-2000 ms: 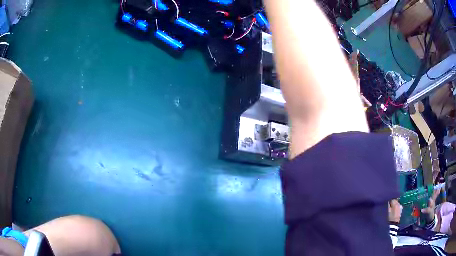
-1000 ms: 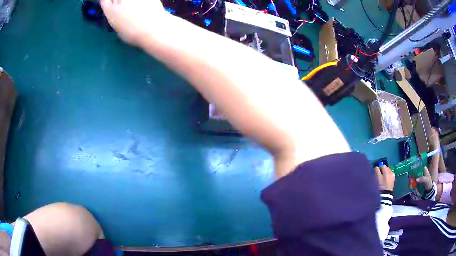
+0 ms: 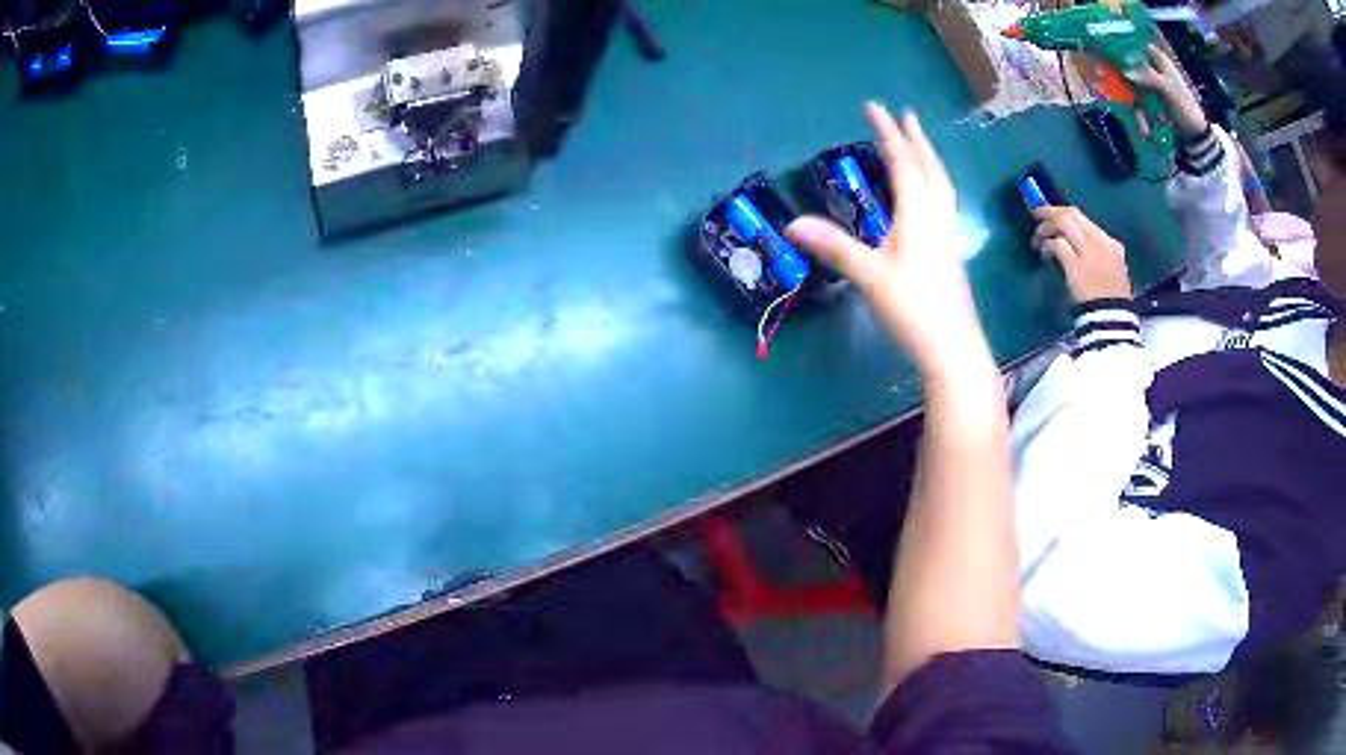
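Note:
My right hand (image 3: 908,251) is open, fingers spread and empty, over the right edge of a black fan housing with a blue cell (image 3: 856,192), partly hiding it. Another black fan housing (image 3: 735,273) lies just left of it, with a blue cell (image 3: 768,241) along one side, a pale round part and a thin red and white lead (image 3: 768,328) trailing toward me. Bare skin and a dark sleeve show at the bottom left, but my left hand is not visible.
The metal screw feeder (image 3: 421,199) stands at upper left. More housings with blue cells (image 3: 133,40) lie at the far left. At right a neighbour in white sleeves holds a green glue gun (image 3: 1085,30), the other hand at a blue-celled unit (image 3: 1036,189).
My right arm has swung from the far left of the bench to the right side. The view has turned right, bringing the two housings and more of the neighbour into sight.

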